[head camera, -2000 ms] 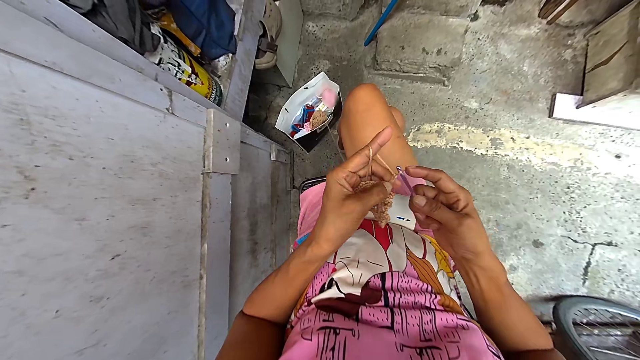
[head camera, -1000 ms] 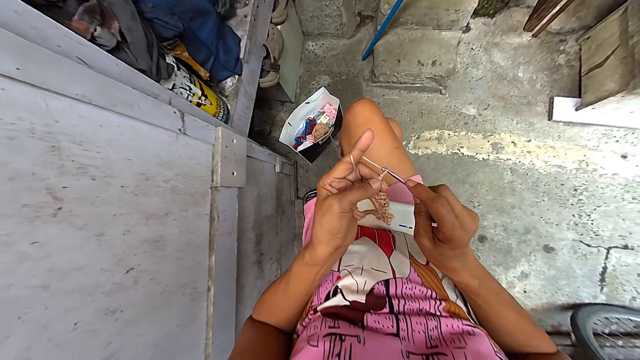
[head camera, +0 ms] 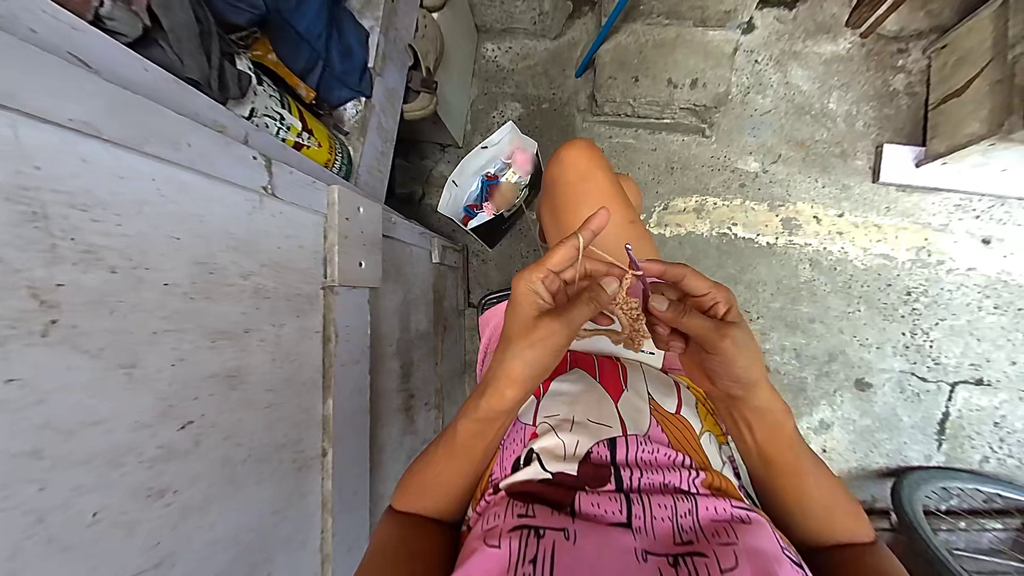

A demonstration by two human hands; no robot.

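Observation:
My left hand [head camera: 560,296] pinches a small piece of peach crochet work [head camera: 631,317] between thumb and finger, with yarn [head camera: 606,256] looped over its raised index finger. A purple crochet hook [head camera: 638,268] is held in my right hand [head camera: 694,316], its tip pointing up and a loop of yarn around its shaft. Both hands are close together above my lap. Under the crochet work lies a white item [head camera: 612,347], perhaps paper or card, partly hidden by my hands. The yarn trails toward a white paper bag [head camera: 464,172] holding yarn and small items.
A pale wooden cabinet [head camera: 176,344] stands at the left, with clothes [head camera: 312,48] and a can [head camera: 296,128] on a shelf. A shoe [head camera: 422,68] is beyond it. A bicycle wheel [head camera: 920,512] is at lower right, and a wooden box [head camera: 968,88] at upper right.
The crochet hook has turned from lying slantwise toward my left hand, one second ago, to pointing upward. My right hand's fingers have shifted on it.

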